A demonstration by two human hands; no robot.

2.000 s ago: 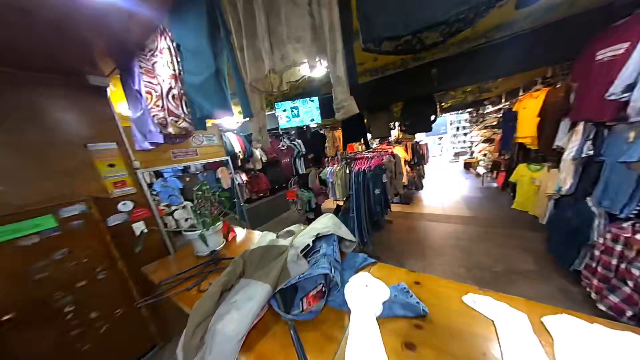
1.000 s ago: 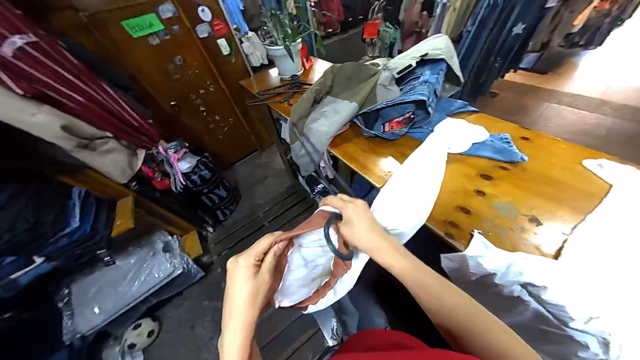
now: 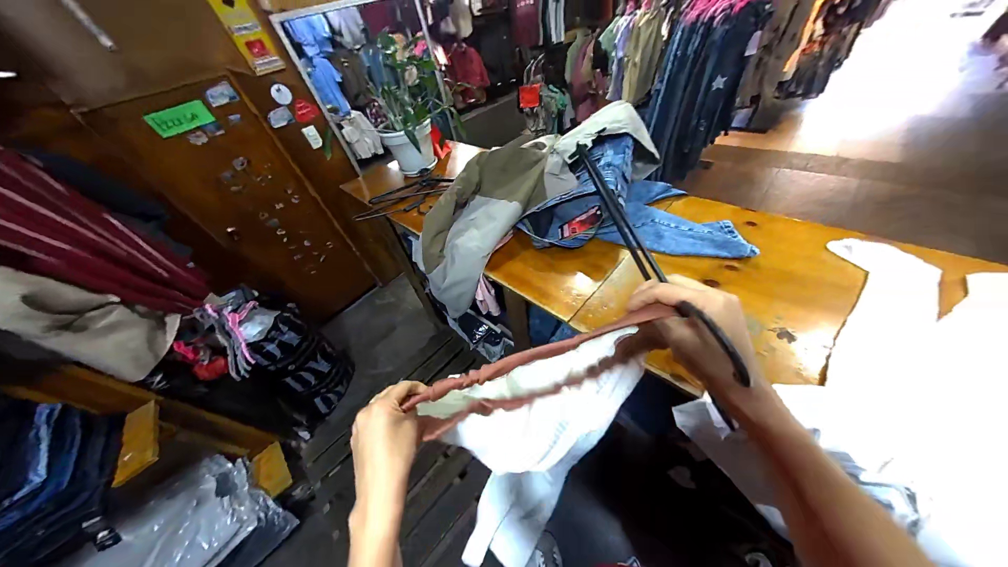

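Between my hands hangs a white garment [image 3: 551, 409] with a reddish-brown elastic waistband [image 3: 520, 362], stretched wide. My left hand [image 3: 390, 425] grips the band's left end. My right hand [image 3: 701, 331] grips its other end and also has a black plastic hanger [image 3: 618, 209] in it; the hanger's long arms point up toward the table, its hook end lies over the wrist. Behind the hanger, blue jeans [image 3: 677, 230] with a red tag lie on the wooden table [image 3: 567, 291], beside a grey and olive jacket [image 3: 480, 213].
Further black hangers [image 3: 409, 193] and a potted plant [image 3: 409, 150] stand at the table's far end. Overexposed white garments [image 3: 898, 394] cover its right part. Plastic-wrapped clothing [image 3: 197, 520] and a black patterned bag [image 3: 303, 362] are at lower left. Clothing racks [image 3: 685, 87] stand beyond.
My hands have moved apart, and the waistband is now stretched between them. The black hanger in my right hand has turned, its arms now pointing up over the jeans.
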